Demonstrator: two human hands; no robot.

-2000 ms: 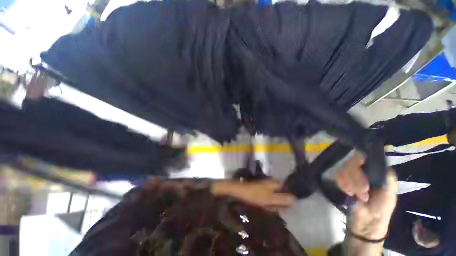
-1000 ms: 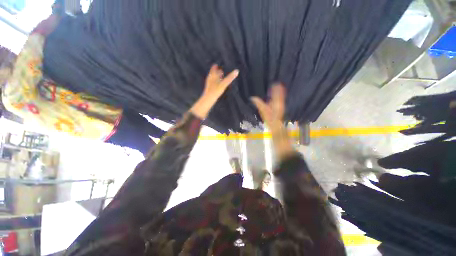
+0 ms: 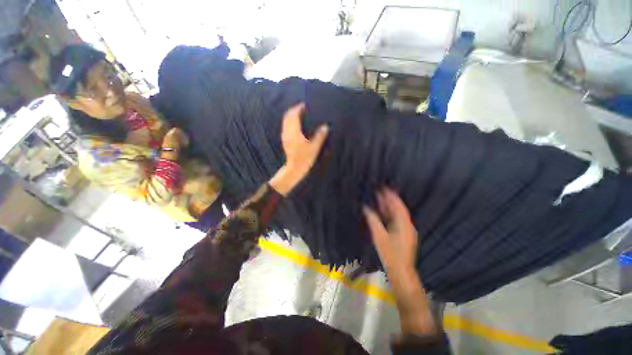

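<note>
A wide bundle of dark navy-black pleated garments (image 3: pixel 478 187) stretches across the middle of the view, its ragged lower edge hanging over the floor. A white tie strip (image 3: pixel 581 183) lies on its right part. My left hand (image 3: pixel 300 147) rests on the bundle left of the middle, thumb and fingers apart. My right hand (image 3: pixel 395 232) lies on its lower middle, fingers spread. Neither hand is closed on the cloth.
A person in a yellow patterned garment (image 3: pixel 114 159) stands at the left, by the bundle's left end. A framed table (image 3: pixel 409 43) and a pale covered surface (image 3: pixel 530 97) are behind it. A yellow line (image 3: pixel 298 258) crosses the floor.
The view has turned and lifted, showing the other person's head and the tables behind. Both hands, which were crossed lower down two seconds ago, lie on the bundle, with the left higher than the right.
</note>
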